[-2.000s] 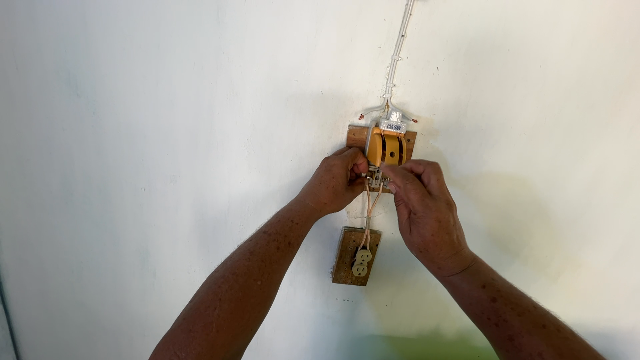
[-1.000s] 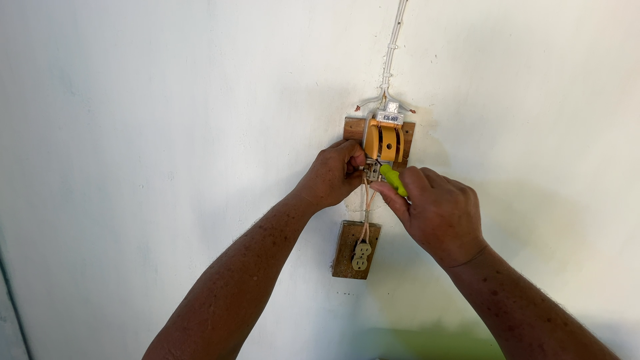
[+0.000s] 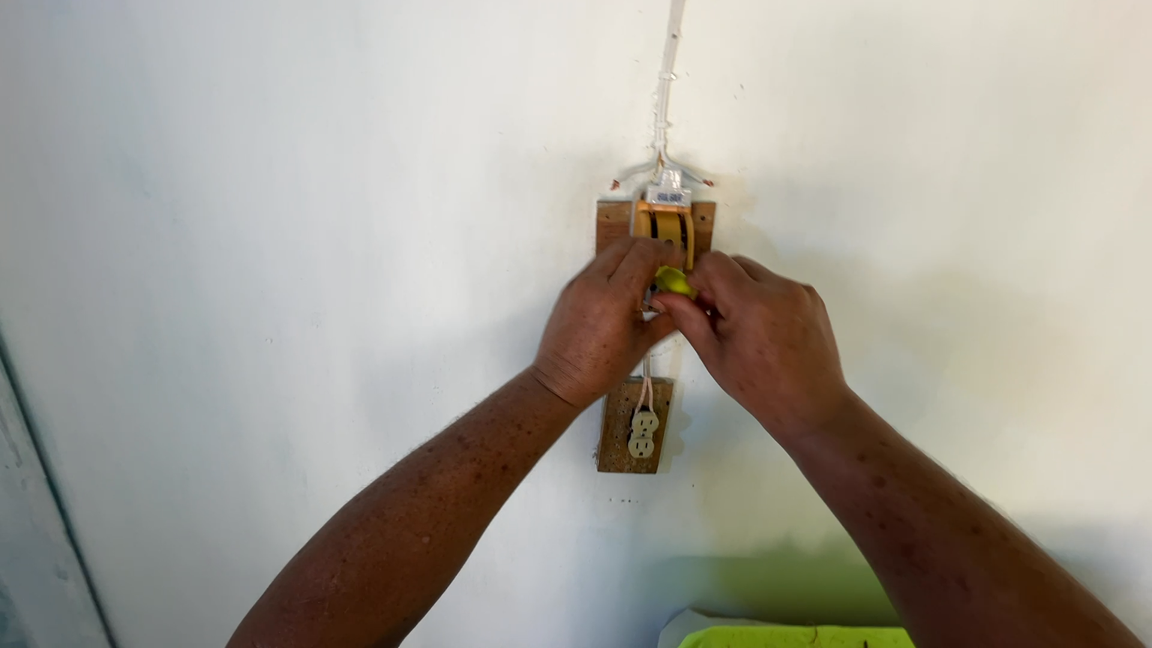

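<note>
A knife switch (image 3: 667, 225) with a yellow cover is mounted on a wooden board (image 3: 614, 221) on the wall, its lower end hidden by my hands. My right hand (image 3: 765, 328) grips a yellow-green tool handle (image 3: 674, 282), likely a screwdriver, whose tip I cannot see. Close against it, my left hand (image 3: 607, 315) has its fingers at the handle and the switch's lower part; whether it holds anything is unclear. Below, a duplex outlet (image 3: 643, 434) sits on a smaller wooden board (image 3: 617, 454), with wires running up from it.
A white cable (image 3: 667, 90) runs down the wall to the switch, where two side wires with bare copper ends spread left and right. A bright green object (image 3: 796, 637) lies at the bottom edge. At the far left is a dark seam (image 3: 45, 477) in the wall.
Two seconds ago no green handle showed; one second ago it appeared in my right hand at the switch's lower end. My left hand has since moved over toward the handle, covering more of the switch.
</note>
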